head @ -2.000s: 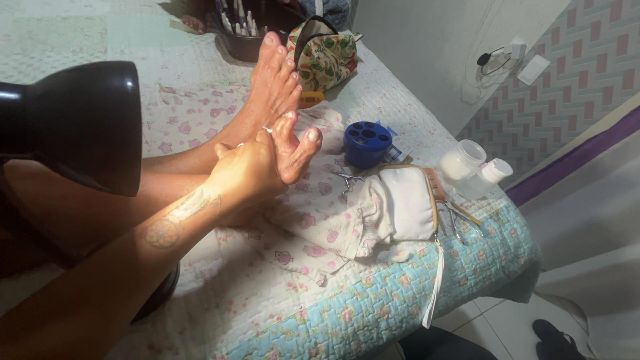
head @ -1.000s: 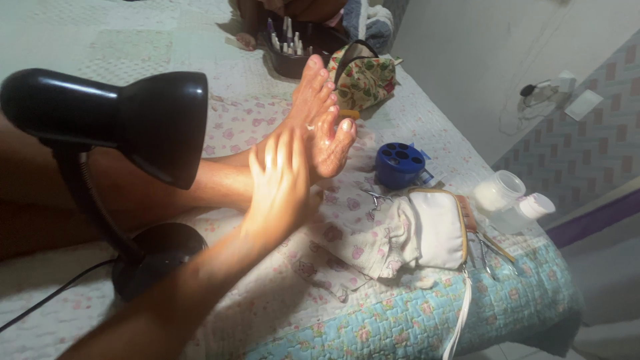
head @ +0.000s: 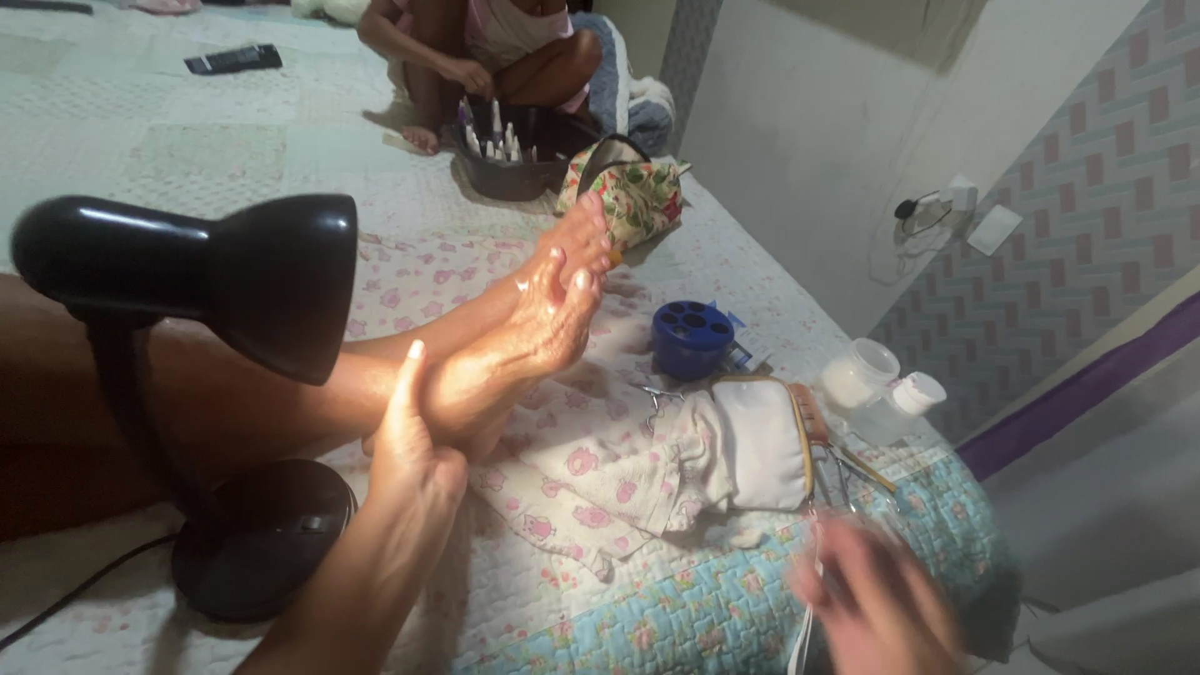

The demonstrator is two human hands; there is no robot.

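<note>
My left hand (head: 411,445) lies against the heel and ankle of the nearer bare foot (head: 497,375), its thumb up along the ankle; the fingers are mostly hidden behind it. The skin of the foot shines under the black desk lamp (head: 281,281). My right hand (head: 872,591), blurred, is at the lower right over the bed's edge, by the cord of the white zip pouch (head: 764,445); whether it holds anything cannot be told. Metal tools (head: 844,473) stick out beside the pouch. A pink-patterned cloth (head: 581,478) lies below the foot.
A blue round holder (head: 692,339) and a white-lidded bottle and jar (head: 858,373) stand right of the feet. Behind are a floral bag (head: 642,202) and a black basin (head: 511,173) of small bottles, where another person sits with a hand above it. A remote control (head: 234,59) lies far left.
My left hand has moved from the toes down to the heel and ankle. My right hand has come into view at the lower right. The view has shifted, showing more of the other person.
</note>
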